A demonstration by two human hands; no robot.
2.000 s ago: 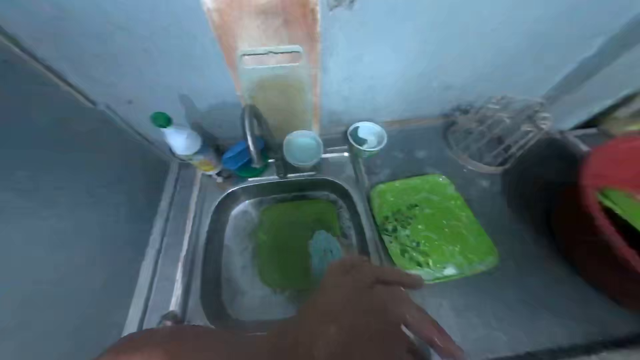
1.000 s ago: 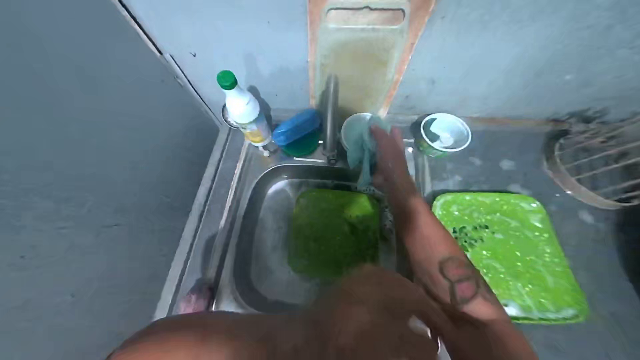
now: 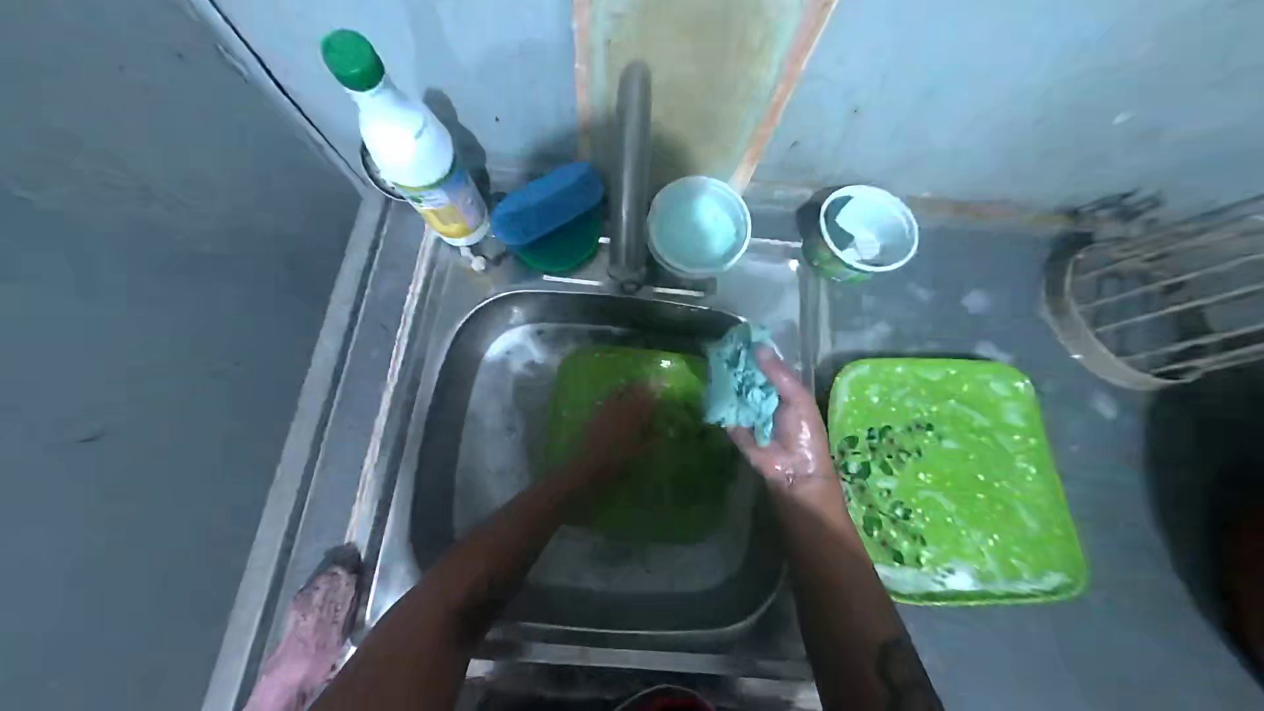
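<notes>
A green square plate [image 3: 681, 494] lies in the steel sink basin [image 3: 504, 583]. Over its upper part is my left hand [image 3: 622, 420], blurred, so its grip and any contact with the plate are unclear. My right hand [image 3: 790, 430] holds a wet, crumpled light-blue cloth or scrubber [image 3: 739, 383] at the basin's right side. On the counter right of the sink lies a second green square plate [image 3: 958, 484], with a leaf pattern and whitish suds. Behind the basin, right of the faucet [image 3: 632, 178], stands a tub of pale bluish liquid [image 3: 699, 225].
A white bottle with a green cap [image 3: 405, 138] stands at the back left beside a blue sponge or brush [image 3: 548, 204]. A white-rimmed cup [image 3: 869, 232] stands behind the counter plate. A wire rack [image 3: 1165, 306] is at the right, a pink cloth [image 3: 311, 632] at the lower left.
My right hand, with the light-blue cloth or scrubber, has moved from the tub behind the sink down to the basin's right side. My left hand is now over the plate in the basin.
</notes>
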